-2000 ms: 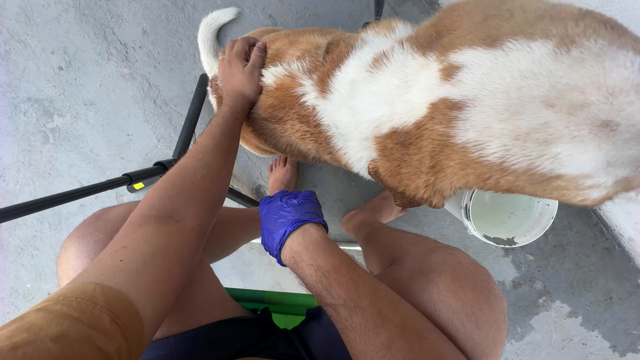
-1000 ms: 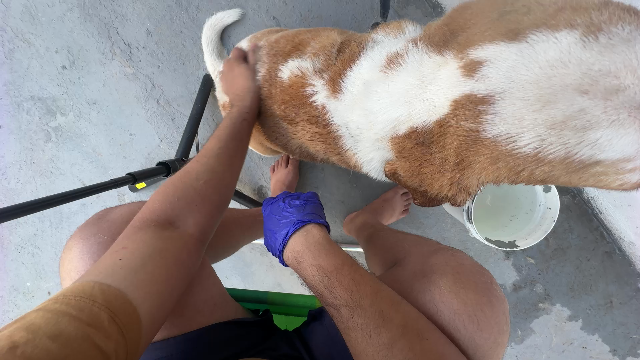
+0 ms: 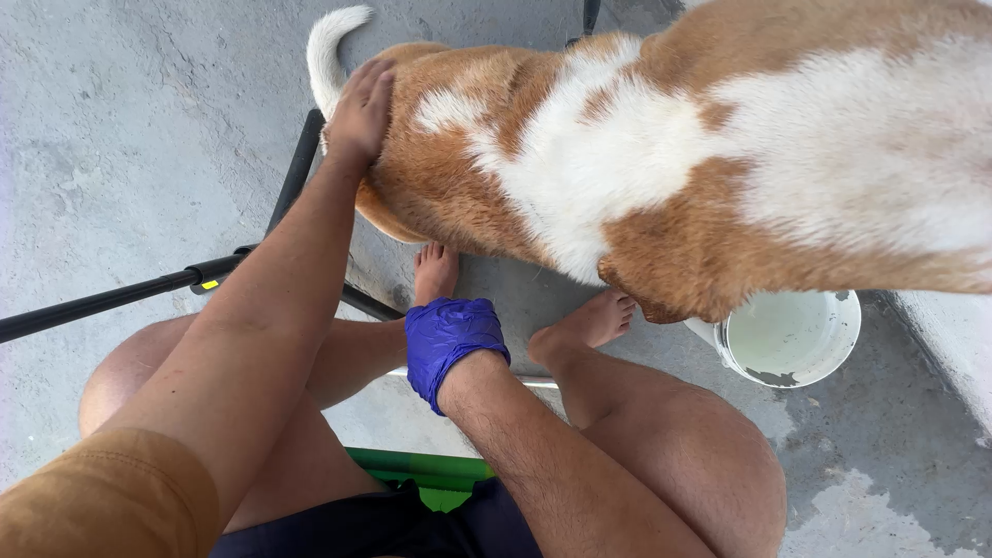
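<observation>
A dog with a brown and white coat point(image 3: 589, 155) stands across the upper part of the view, its white tail point(image 3: 329, 54) curled at the left. My bare left hand point(image 3: 363, 112) lies on the dog's hindquarters near the tail base, fingers pointing up and holding nothing that I can see. In a purple disposable glove, my right hand point(image 3: 456, 345) is bent down between my knees, just below the dog's side. The glove's fingers are hidden, so I cannot tell whether that hand holds anything.
A white bucket with pale liquid point(image 3: 790, 337) stands on the grey concrete floor point(image 3: 139, 139) at the right, partly under the dog. Black metal tubing point(image 3: 294, 170) runs behind my left arm. My bare feet point(image 3: 593, 318) are below the dog, and a green seat edge point(image 3: 418, 465) shows between my thighs.
Over the two seconds my left hand has shifted about on the dog's rump, close to the tail. My gloved right hand has stayed in nearly the same place.
</observation>
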